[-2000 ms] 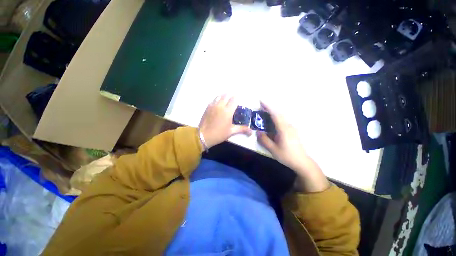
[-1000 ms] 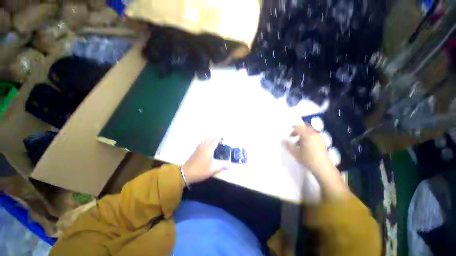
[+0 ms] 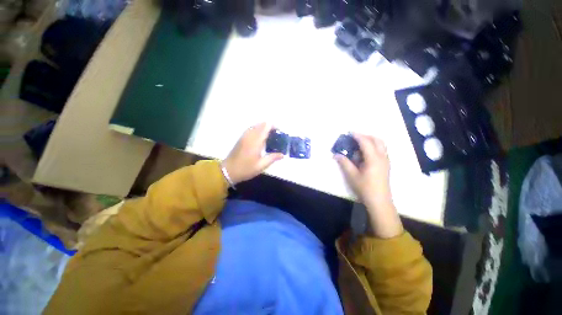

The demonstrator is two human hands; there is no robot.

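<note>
Two small black square inserts lie side by side near the front edge of the white sheet [image 3: 271, 74]. My left hand [image 3: 249, 155] holds the left insert [image 3: 276, 142] between thumb and fingers. The second insert [image 3: 300, 147] is just right of it, with a shiny patterned face. My right hand [image 3: 368, 165] grips a third black insert [image 3: 346, 146] at its fingertips, a short gap to the right of the pair. Fine details of the inserts are blurred.
A black three-hole panel [image 3: 409, 126] lies at the right of the sheet. A heap of black parts [image 3: 425, 31] is behind. An open brown carton [image 3: 92, 129] with black panels stands at left. A blue crate [image 3: 31, 224] with clear plastic is low left. Clear plastic [image 3: 535, 215] lies at far right.
My right hand was empty near the three-hole panel one second ago; it is now back toward the pair, holding a third insert. My left hand stays at the left insert. The camera view has shifted.
</note>
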